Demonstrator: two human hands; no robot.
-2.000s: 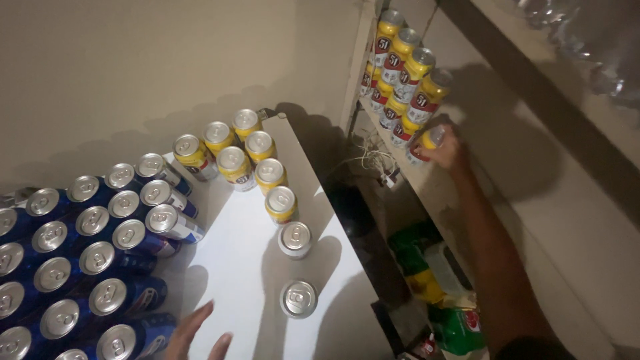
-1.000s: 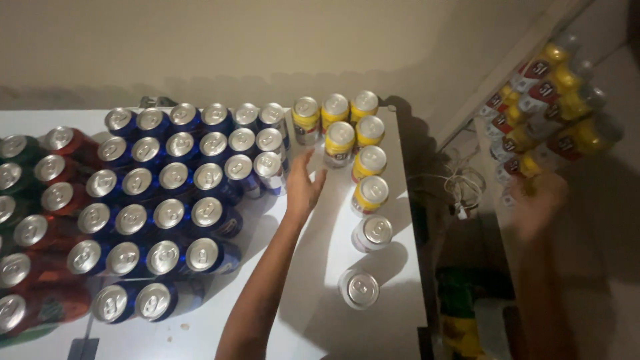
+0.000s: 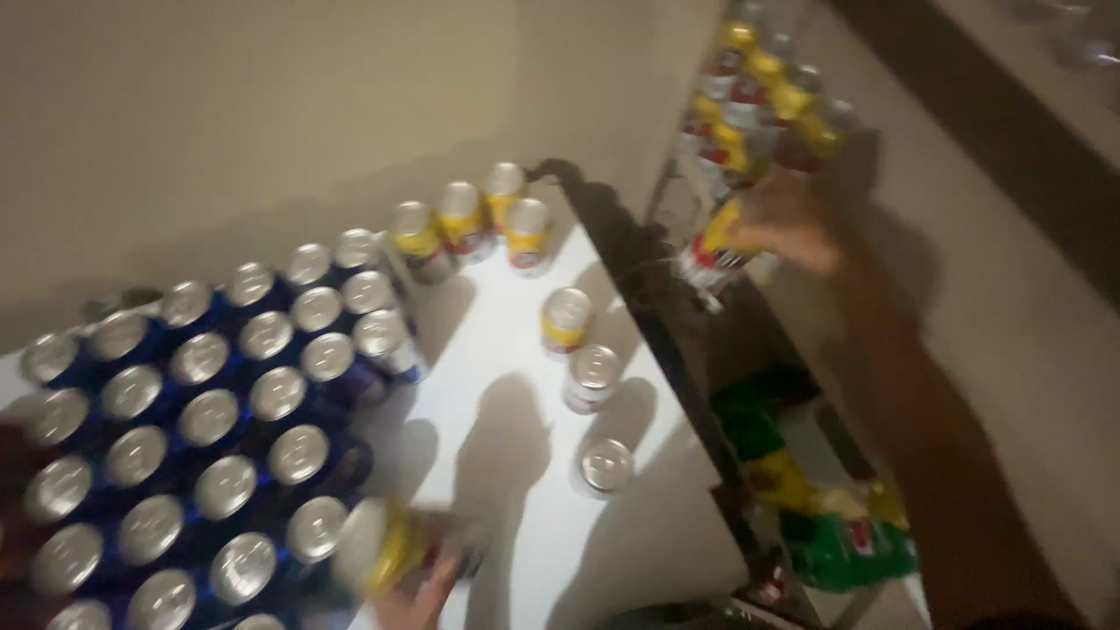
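Note:
At the bottom of the view my left hand (image 3: 420,595) grips a blurred yellow-topped can (image 3: 398,547), tilted, above the white surface near the blue cans (image 3: 226,486). My right hand (image 3: 787,227), at the upper right, holds another yellow, red and white can (image 3: 719,245) by its upper part, beside the stacked yellow-topped cans (image 3: 761,87) on the shelf. Several yellow-topped cans (image 3: 459,219) stand upright at the far corner of the white surface. Closer in, along the right side, stand a yellow-topped can (image 3: 566,319) and two pale cans (image 3: 592,376) (image 3: 605,466).
Rows of blue cans fill the left of the white tabletop (image 3: 490,350), whose right edge borders a dark gap with a pale cable. Green and yellow packages (image 3: 844,547) lie low at the right. A beige wall (image 3: 306,105) rises behind.
My left hand, empty one second ago among the cans, now holds a yellow-topped can lower in view. Fewer yellow-topped cans stand on the tabletop. My right hand holds a can away from the stack.

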